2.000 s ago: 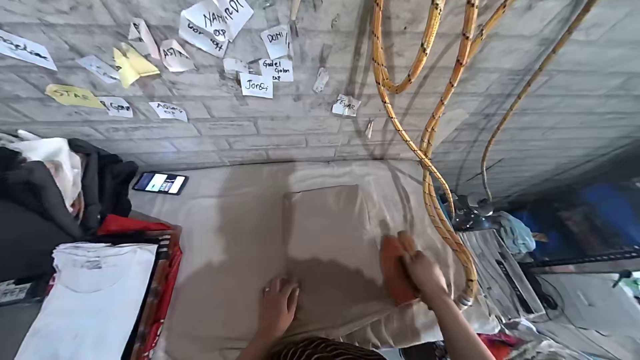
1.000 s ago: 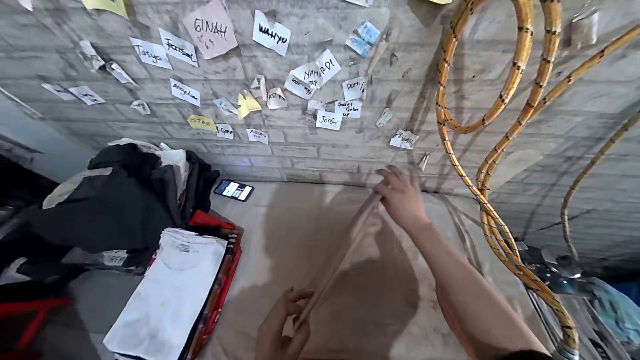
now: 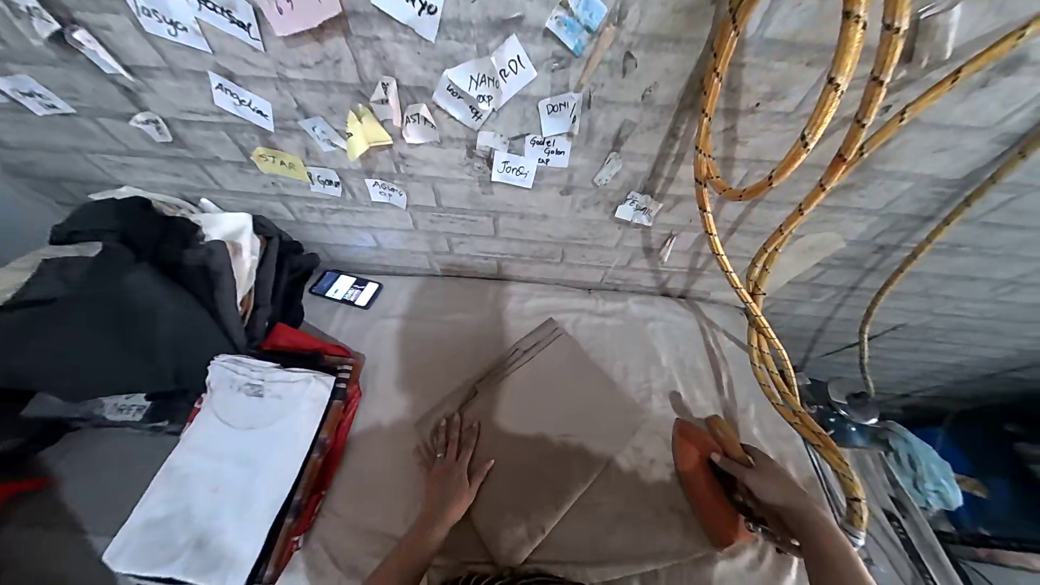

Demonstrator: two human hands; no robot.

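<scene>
A folded beige cloth (image 3: 552, 422) lies turned at an angle on the padded, beige-covered table (image 3: 382, 325). My left hand (image 3: 453, 471) rests palm down with spread fingers on its left corner. To the right of the cloth, my right hand (image 3: 760, 479) grips the handle of an orange clothes iron (image 3: 703, 487), which is on the table cover, apart from the cloth. The iron's underside is hidden.
A folded white shirt (image 3: 227, 471) tops a stack of folded clothes at left, beside a heap of dark garments (image 3: 138, 284). A phone (image 3: 346, 289) lies near the brick-patterned wall (image 3: 487, 227). Yellow hoses (image 3: 764, 325) hang at the right, near a blue plastic bag (image 3: 922, 467).
One second ago both hands held the cloth's edge, the right hand near the wall. Now the cloth lies flat and turned, and my right hand is back on the iron at the right.
</scene>
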